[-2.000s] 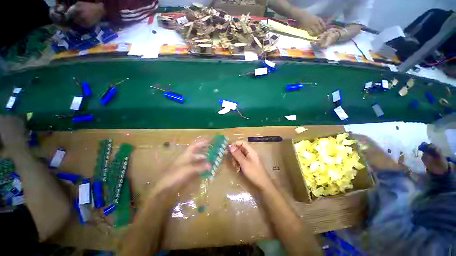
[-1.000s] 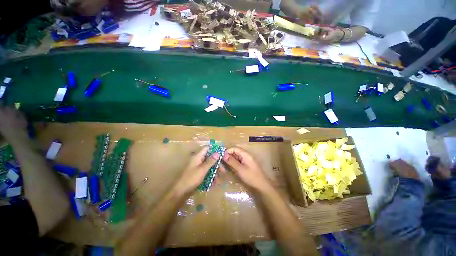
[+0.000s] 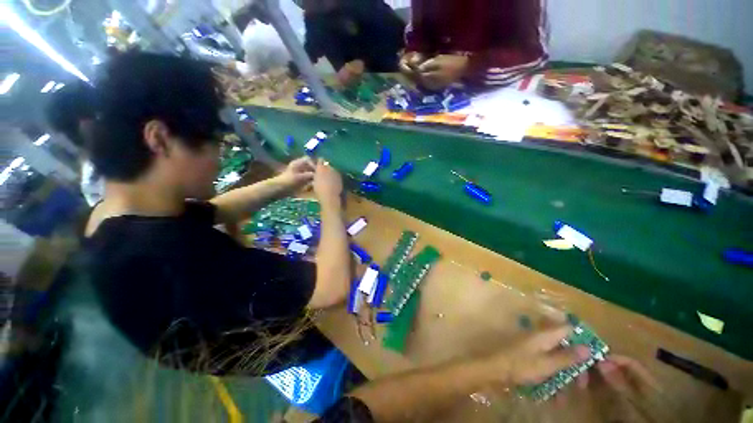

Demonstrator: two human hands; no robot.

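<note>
A green circuit board strip [image 3: 570, 363] with a row of pale parts lies tilted between my hands at the lower right. My left hand [image 3: 532, 355] is blurred and holds the strip from its left side. My right hand [image 3: 623, 378] is blurred and low at the strip's right end, with fingertips by its edge; its exact grip cannot be told. More green board strips [image 3: 406, 285] lie on the brown bench to the left, beside blue battery cells [image 3: 369, 285] with white patches.
A person in black [image 3: 198, 273] sits at the left, hands raised near the belt. The green conveyor belt [image 3: 528, 198] carries scattered blue cells. A black stick [image 3: 692, 368] lies right of my hands. A tan heap [image 3: 660, 111] lies across the belt.
The view has swung to the left, bringing the neighbouring person into sight. The yellow-filled box has left the picture. My hands and the strip now appear lower right.
</note>
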